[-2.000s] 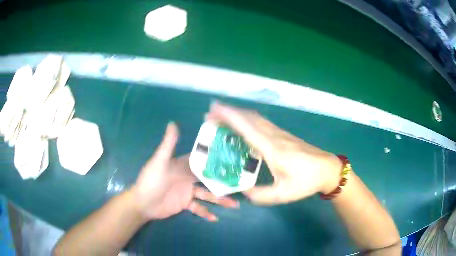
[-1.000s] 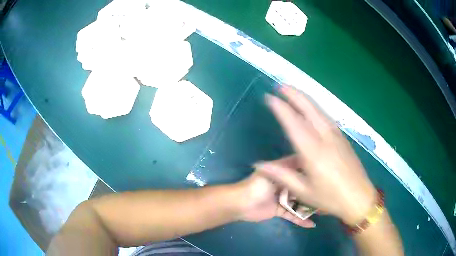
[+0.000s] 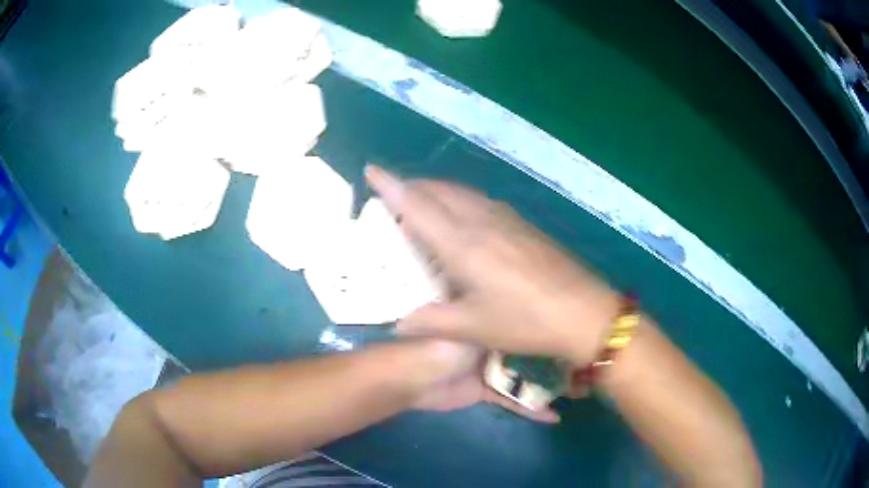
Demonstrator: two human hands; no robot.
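My right hand [image 3: 505,272] is blurred, its thumb and fingers around the right side of a cream-white hexagonal cover [image 3: 367,272]. This cover appears to overlap the edge of another white cover [image 3: 300,214] beside it. My left hand [image 3: 453,376] is low in the picture, under my right hand and wrist. It holds an open housing [image 3: 519,385] with a white rim, a dark block and some green showing. Most of the housing is hidden by my right hand and wrist.
More white covers [image 3: 176,191] lie in overlapping piles at the upper left of the green bench. A worn white rail [image 3: 534,152] crosses to the green conveyor, where a white hexagonal piece [image 3: 460,14] is cut off by the top edge. A box with whitish film [image 3: 100,372] is lower left.
My right hand has moved left from above the housing to a cover, now separated from the one beside it. My left hand still holds the housing. The view has shifted slightly.
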